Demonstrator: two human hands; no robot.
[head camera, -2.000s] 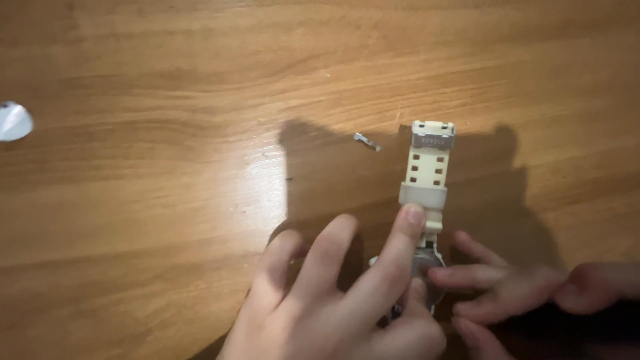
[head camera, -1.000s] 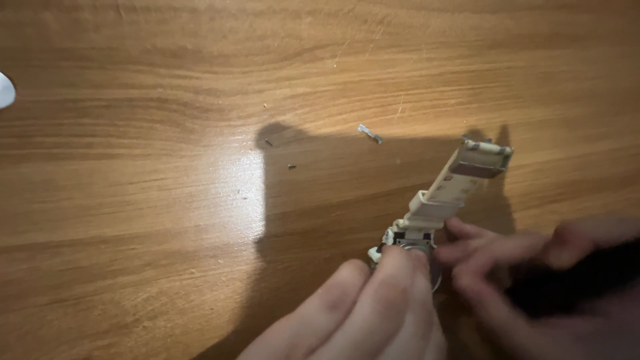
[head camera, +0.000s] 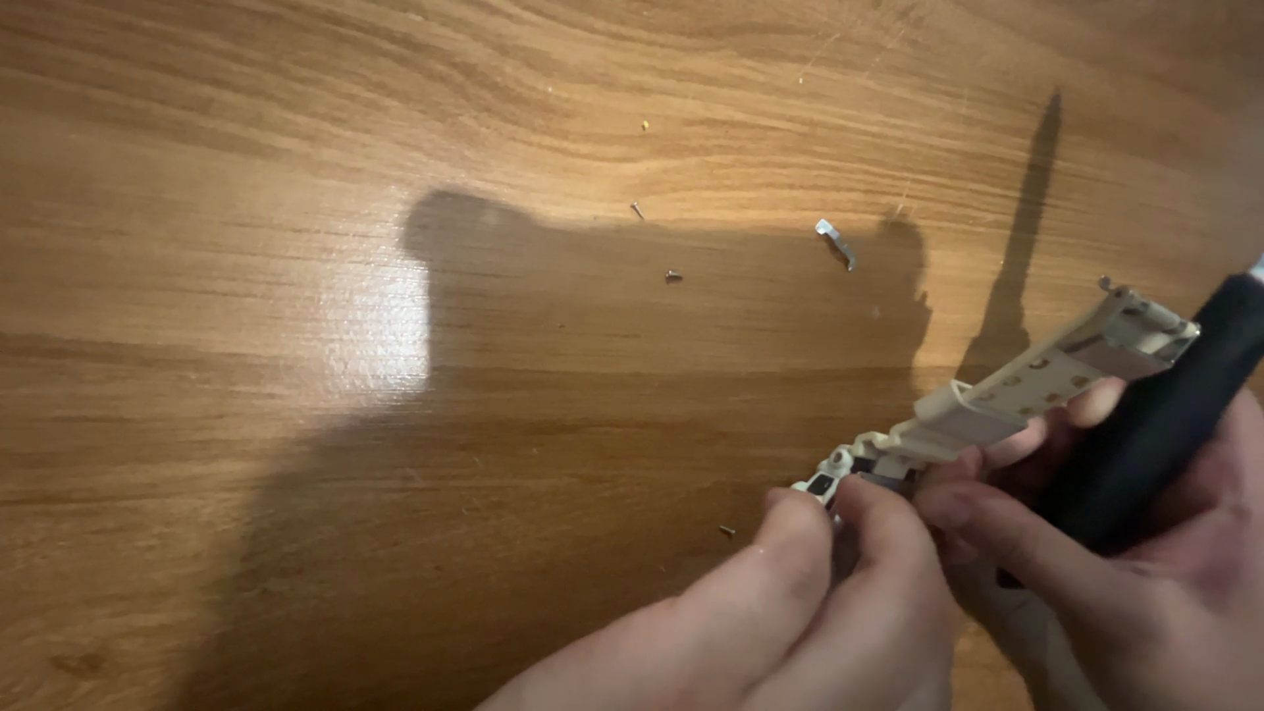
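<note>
At the lower right, my left hand (head camera: 790, 612) pinches the case of a wristwatch (head camera: 839, 464), most of which my fingers hide. The cream watch strap (head camera: 1027, 395), with paired holes and a loop around it, slants up to the right and ends in a metal buckle. My right hand (head camera: 1096, 573) has its fingers at the underside of the strap and the watch case. Across that palm lies a black-handled tool (head camera: 1155, 425), its metal shaft just showing at the right edge; the tool's kind is not clear.
On the wooden table (head camera: 247, 474) lie a small bent metal piece (head camera: 836, 245), a thin screw (head camera: 638, 210), a short screw (head camera: 673, 276) and another small screw (head camera: 727, 530) near my left hand. A tiny yellowish bit (head camera: 645, 125) is farther back.
The watch, flat on the table two seconds ago, is now tilted with its strap slanting up to the right. My right hand has come in closer, and the black handle shows more plainly.
</note>
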